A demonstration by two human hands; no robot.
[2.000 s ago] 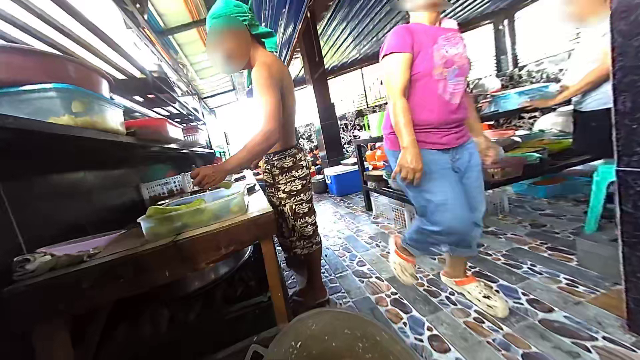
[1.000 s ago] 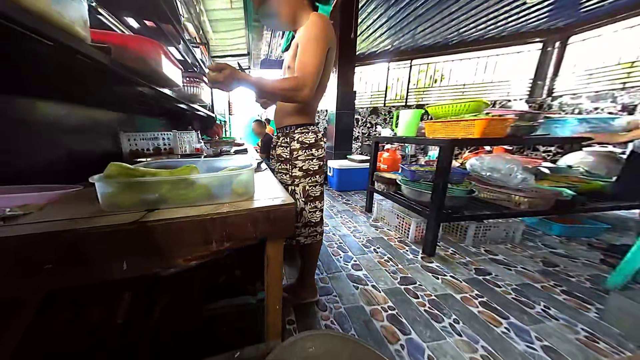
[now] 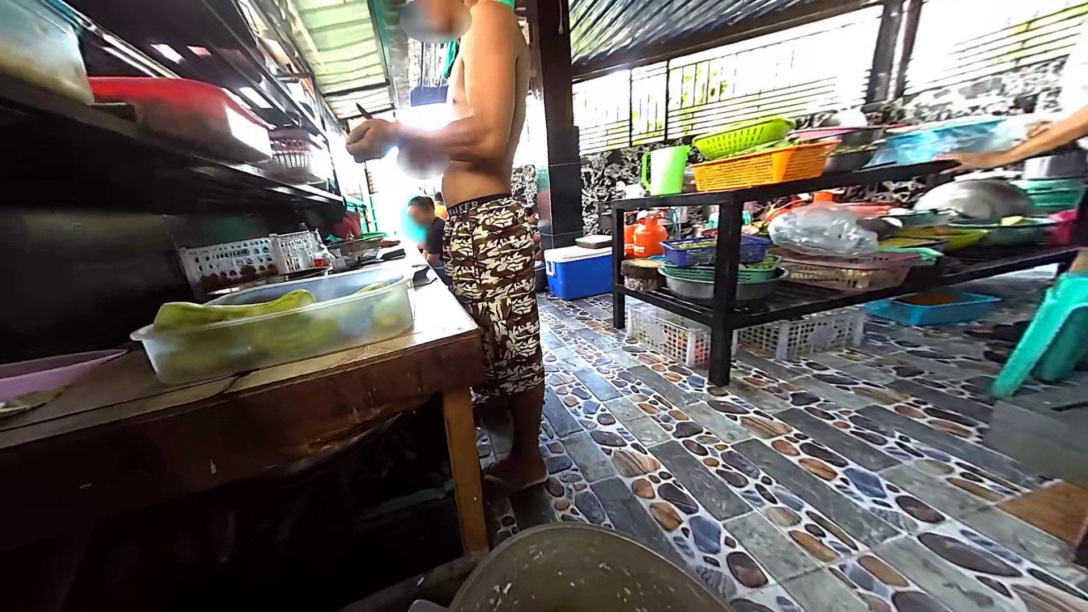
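Neither my left hand nor my right hand shows in the head view. Nearest in front, at the bottom edge, is a large round grey vessel (image 3: 578, 574) with pale bits on its surface. On the wooden worktable (image 3: 340, 387) to the left stands a translucent plastic tub (image 3: 280, 340) holding long green vegetables (image 3: 234, 310). A purple basin (image 3: 51, 374) lies at the table's left end. White perforated plastic baskets (image 3: 229, 263) stand behind the tub.
A co-worker (image 3: 493, 110) in camouflage shorts stands beyond the table, holding a knife (image 3: 364, 111). A black rack (image 3: 722, 289) bears baskets and bowls at the right. A blue cooler (image 3: 580, 272), a green plastic stool (image 3: 1045, 327) and a blue tray (image 3: 933, 308) stand on the tiled floor.
The person in the pink shirt, in front of the rack two seconds ago, is out of view. The co-worker's hands have risen from near the tabletop. The view has shifted.
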